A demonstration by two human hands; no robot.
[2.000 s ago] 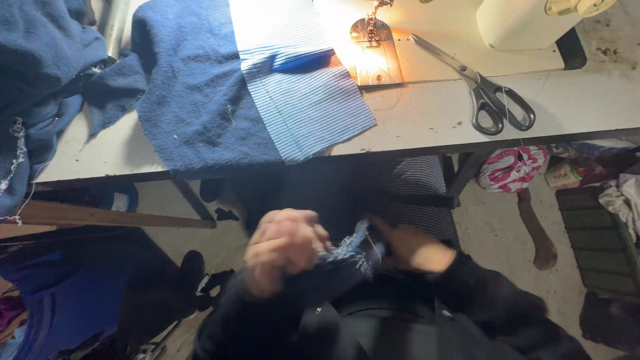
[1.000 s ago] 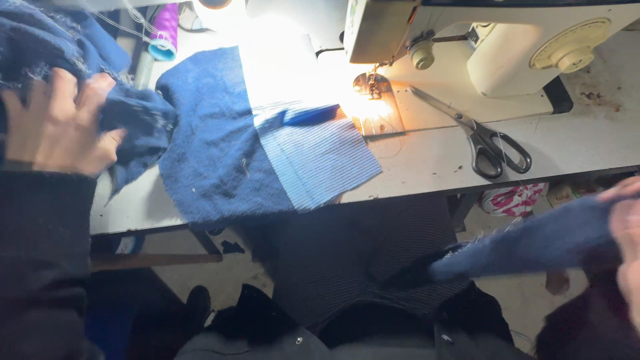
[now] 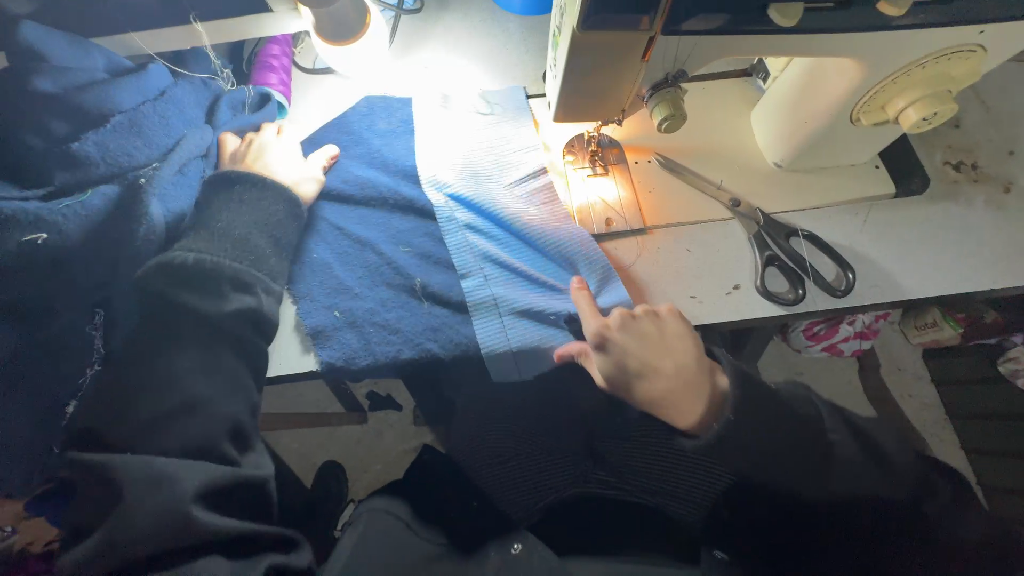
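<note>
My left hand (image 3: 276,160) rests with fingers spread where the heaped blue fabric (image 3: 152,152) meets a flat blue fabric piece (image 3: 376,272). That flat piece is joined to a light blue striped strip (image 3: 504,240). At the strip's lower right corner is my right hand (image 3: 644,352), its index finger and thumb apart and touching the cloth; whether it pinches the edge is hard to tell. The strip's right edge lies beside the lit needle plate (image 3: 604,188) of a white sewing machine (image 3: 816,112).
Black-handled scissors (image 3: 760,232) lie partly open on the table right of the needle plate. A purple thread cone (image 3: 272,72) and a bright lamp (image 3: 340,28) stand behind the fabric. The table's front edge (image 3: 800,308) runs above my lap; bundled cloth (image 3: 840,332) sits below it.
My right hand, at the far right with a dark blue cloth a second ago, is now at the striped strip without that cloth. My left hand has moved from the heap toward the flat piece.
</note>
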